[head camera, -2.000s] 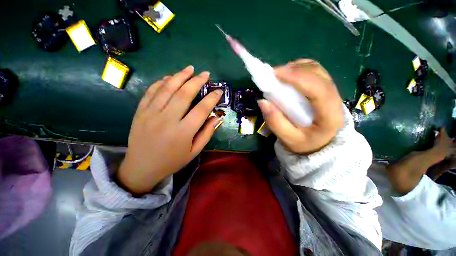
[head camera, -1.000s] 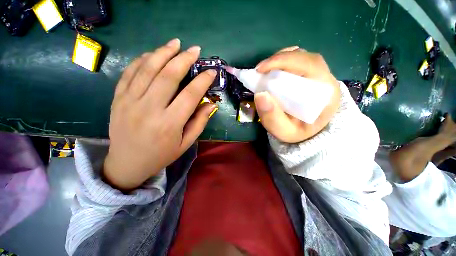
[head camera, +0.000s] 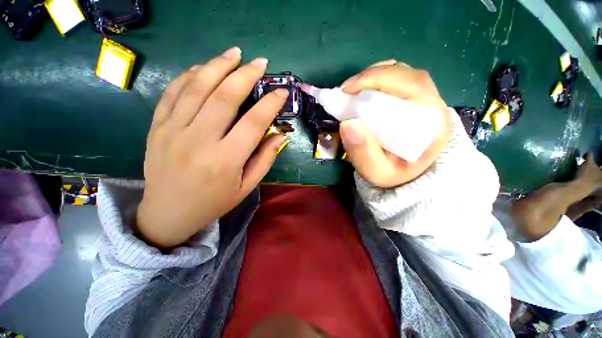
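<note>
My right hand (head camera: 396, 125) is closed around a translucent white squeeze bottle (head camera: 402, 122) with a pinkish pointed tip. The tip points left, at the upper right edge of an open black watch housing (head camera: 295, 102). My left hand (head camera: 201, 142) lies palm down, with its index fingertip on the housing and its thumb by a yellow-edged battery (head camera: 282, 144) just below it. The hand hides the housing's left side. A second housing (head camera: 321, 119) sits just to the right, partly behind the bottle, with a white battery (head camera: 326, 146) on its near side.
Black housings (head camera: 117, 13) and yellow-edged batteries (head camera: 115, 63) lie at the upper left of the green bench (head camera: 198, 30). More units (head camera: 505, 99) lie at the right. A pale strip (head camera: 558, 39) crosses the upper right. Another person's arm (head camera: 551, 204) rests at the right edge.
The bottle has come down from above the bench, so its tip is now at the housing's edge. My left hand still holds its place on the housing. The view has shifted.
</note>
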